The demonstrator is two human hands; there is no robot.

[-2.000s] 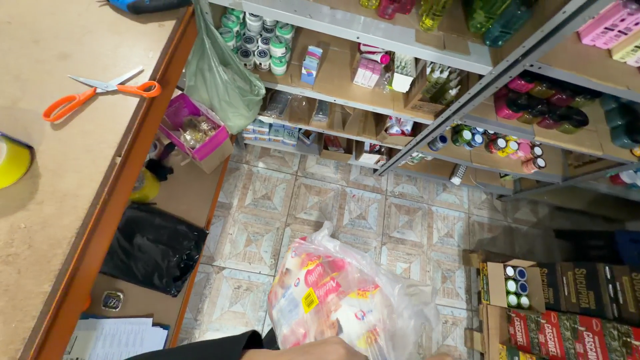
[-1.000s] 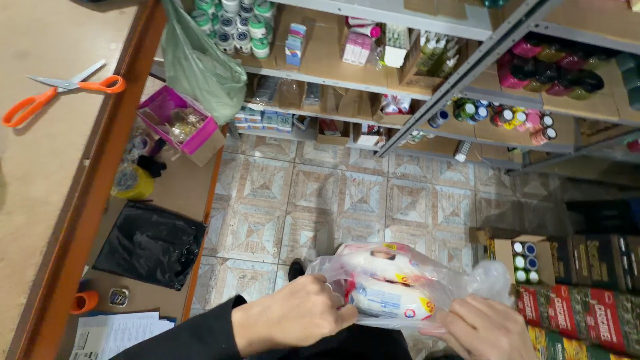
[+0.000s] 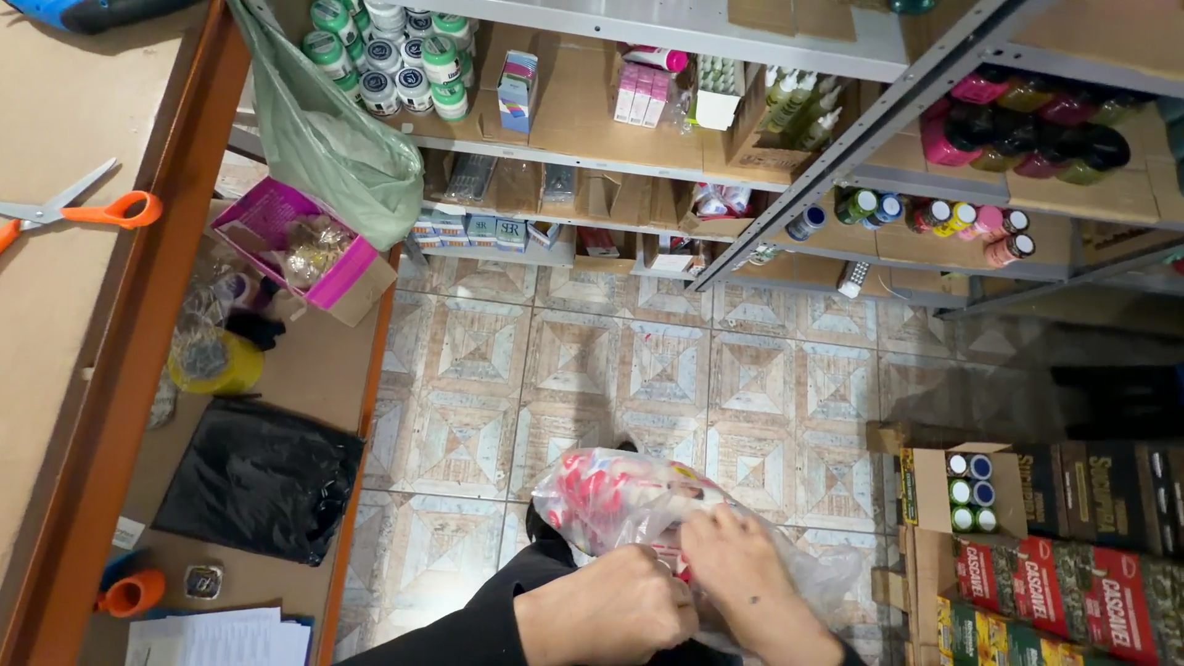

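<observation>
A clear plastic bag (image 3: 638, 495) with red and white packages inside lies low in the middle of the view, over my lap. My left hand (image 3: 606, 606) is closed in a fist on the bag's gathered plastic. Close beside it, my right hand (image 3: 740, 573) reaches onto the bag with bent fingers; its fingertips are partly hidden, so its hold is unclear. Loose plastic of the bag spreads out to the right of my right wrist.
At left stands a wooden counter (image 3: 83, 324) with orange-handled scissors (image 3: 125, 209). Below it, a shelf holds a pink box (image 3: 347, 277), a black plastic bag (image 3: 264, 476) and papers (image 3: 217, 638). Metal shelves (image 3: 666, 171) with bottles and boxes stand ahead; stacked cartons (image 3: 1036, 592) are at lower right.
Both hands have come together over the bag; one second ago they were apart, holding its opening at either side. The bag's packed part now shows to the left of my right hand.
</observation>
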